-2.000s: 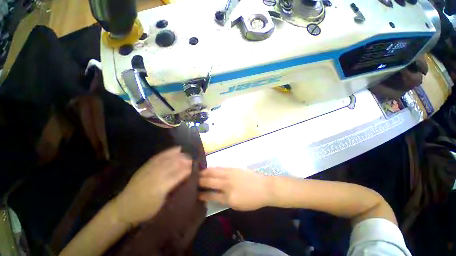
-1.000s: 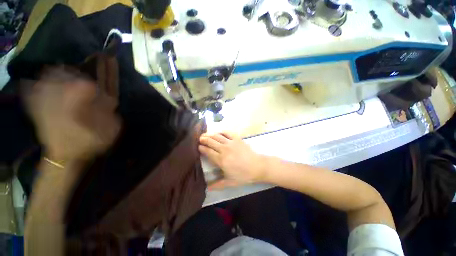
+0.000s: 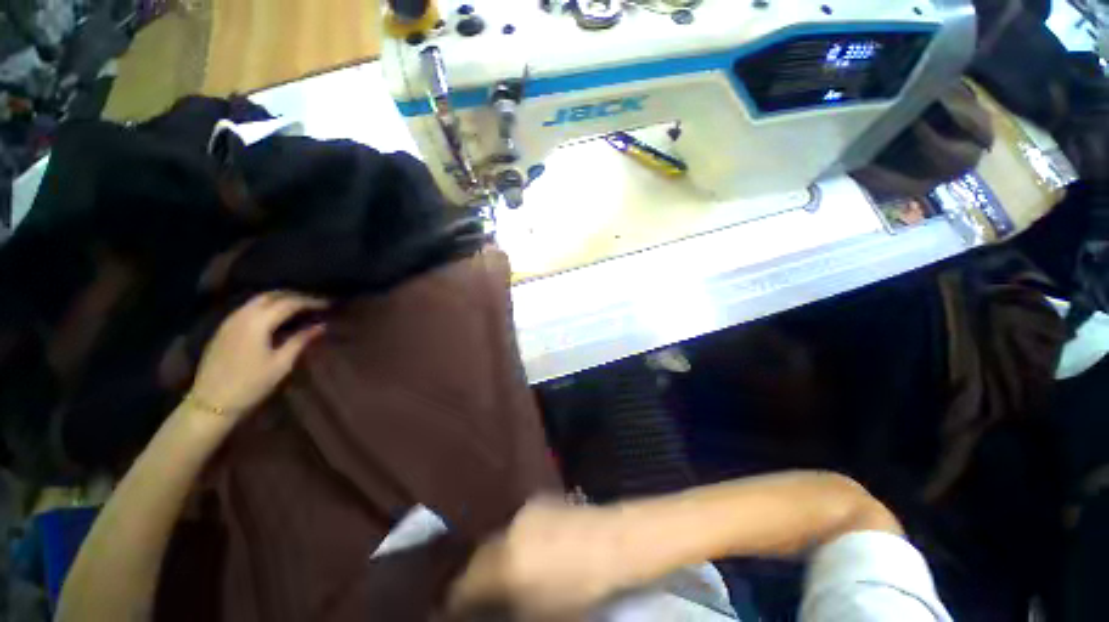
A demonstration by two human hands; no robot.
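The brown fabric panel (image 3: pixel 426 352) runs from the presser foot (image 3: pixel 489 219) down over the table's front edge towards my lap. The black part of the garment (image 3: pixel 328 207) is heaped left of the needle. My left hand (image 3: pixel 258 352) is on the garment where black meets brown, thumb and fingers curved around a bit of cloth. My right hand (image 3: pixel 535 565) is low at the bottom, blurred, at the lower brown cloth beside a small white piece (image 3: pixel 411 532); its fingertips are not clear.
The white JACK sewing machine (image 3: pixel 632 85) stands across the top, with a lit control panel (image 3: pixel 833 67). A yellow-and-black tool (image 3: pixel 651 154) lies under its arm. The ruler tape (image 3: pixel 778 277) runs along the front edge. Dark cloth (image 3: pixel 1009 352) hangs at the right.
My right hand has left the needle area and moved down to the lap. My left hand has moved down and right on the garment. The brown panel lies more spread out.
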